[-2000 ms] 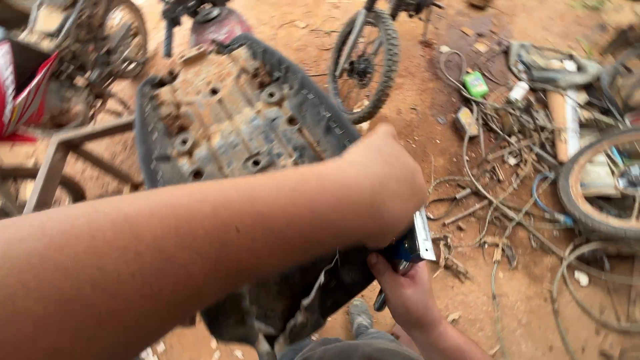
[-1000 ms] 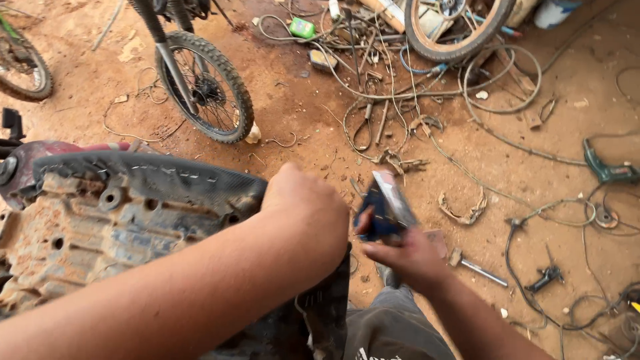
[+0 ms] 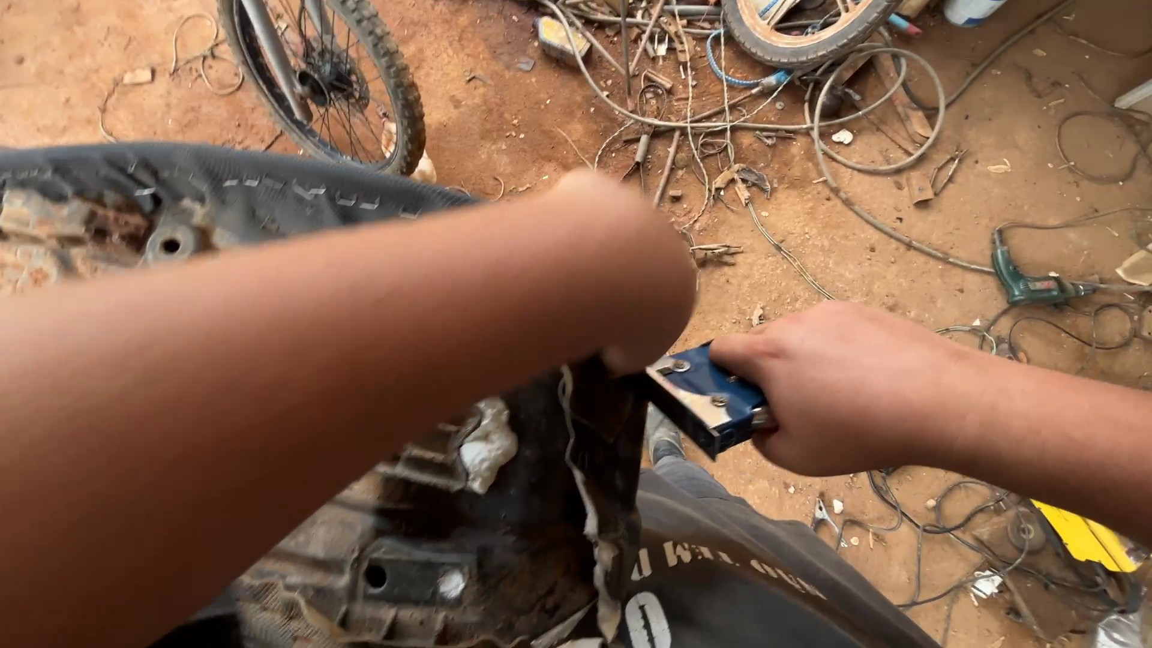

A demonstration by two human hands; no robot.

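A motorcycle seat lies underside up at the left and lower middle, its dirty plastic base [image 3: 378, 513] bordered by black cover material [image 3: 261, 193] with a row of staples. My left hand [image 3: 630, 270] is closed on the cover at the seat's edge; its fingers are mostly hidden. In my right hand [image 3: 837, 387] is a blue and silver staple gun [image 3: 711, 396], its front end beside the cover edge just below my left hand. A loose, torn strip of cover [image 3: 589, 504] hangs along the base near my leg.
A spoked wheel with knobbly tyre [image 3: 378, 90] stands at upper left. Another wheel [image 3: 810, 54], looped cable [image 3: 936, 90] and scraps lie at the top. A green power drill [image 3: 1026, 279] and wires are at right, above a yellow object [image 3: 1084, 535].
The staple gun in my right hand has come against the cover edge by my left hand; a second ago it was held apart from it. The view has swung right since two seconds ago.
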